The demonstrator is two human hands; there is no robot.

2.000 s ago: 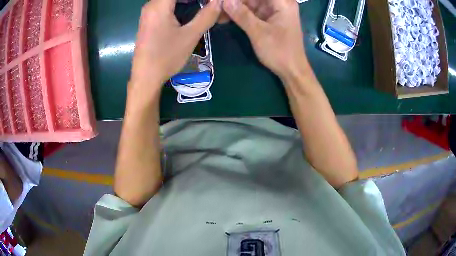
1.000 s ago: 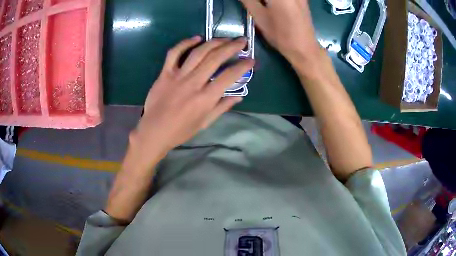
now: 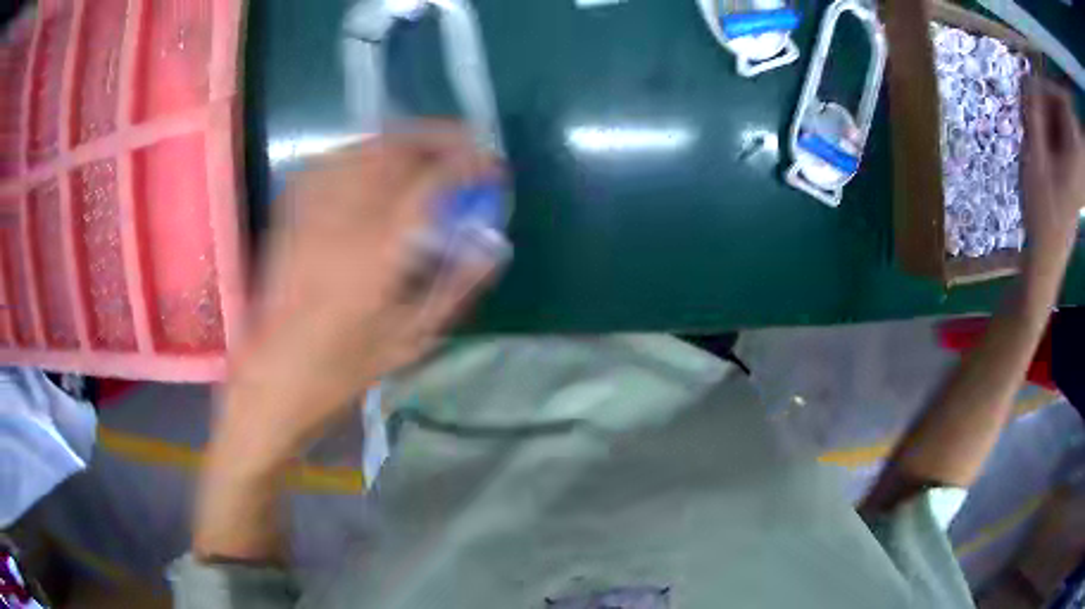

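My left hand (image 3: 357, 238) is blurred and holds the wide base end of a white loop frame (image 3: 474, 71), which stretches away from me at the centre left. A blue strip (image 3: 474, 205) shows on its base beside my fingers. My right hand (image 3: 1052, 161) is at the right side of the open cardboard box (image 3: 916, 155), with its fingers by the white plastic fittings (image 3: 982, 143). Whether its fingertips hold a fitting cannot be made out.
The pink parts tray (image 3: 226, 179) stands at the left. Two more loop frames with blue bands lie left of the box, one nearer (image 3: 829, 149) and one farther (image 3: 761, 30). The green bench's near edge (image 3: 619, 321) runs in front of me. Part of a person's light clothing (image 3: 42, 440) shows at lower left.
My right hand has moved from the centre out to the cardboard box. My left hand has moved left, with the loop frame shifted left too.
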